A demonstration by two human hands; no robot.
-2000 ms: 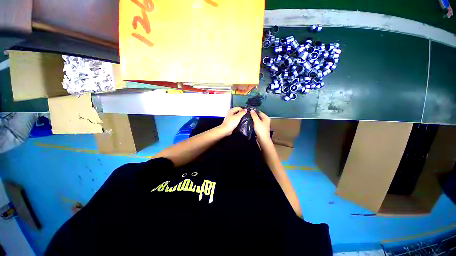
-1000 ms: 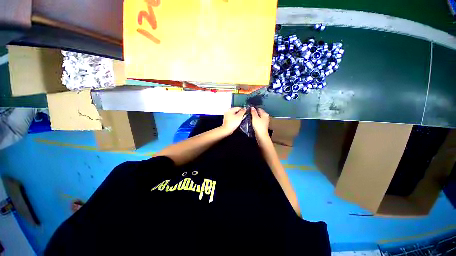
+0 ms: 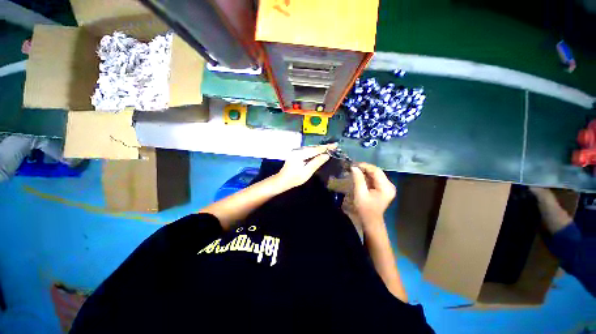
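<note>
My left hand (image 3: 302, 167) and my right hand (image 3: 372, 189) are at the bench's front edge, close to my body. Between them is a small, dark, crumpled plastic bag (?) (image 3: 336, 168), blurred. My left fingers pinch its upper left part. My right thumb and fingers are closed at its right side. What is inside the bag, if anything, cannot be told. A heap of shiny metal rings (image 3: 384, 112) lies on the green bench beyond my hands, right of the orange control box (image 3: 320, 26).
Two yellow boxes with green buttons (image 3: 315, 122) stand below the control box. An open carton (image 3: 59, 68) of white plastic parts is at left. A white board (image 3: 215, 137) lies along the edge. Cartons (image 3: 467, 228) stand below right, with another person's arm (image 3: 555, 222) reaching in. Red parts (image 3: 585, 147) lie far right.
My hands have moved apart, the right one to the right and lower. The view has shifted, showing the control box front and button boxes. Another person's arm has appeared at right.
</note>
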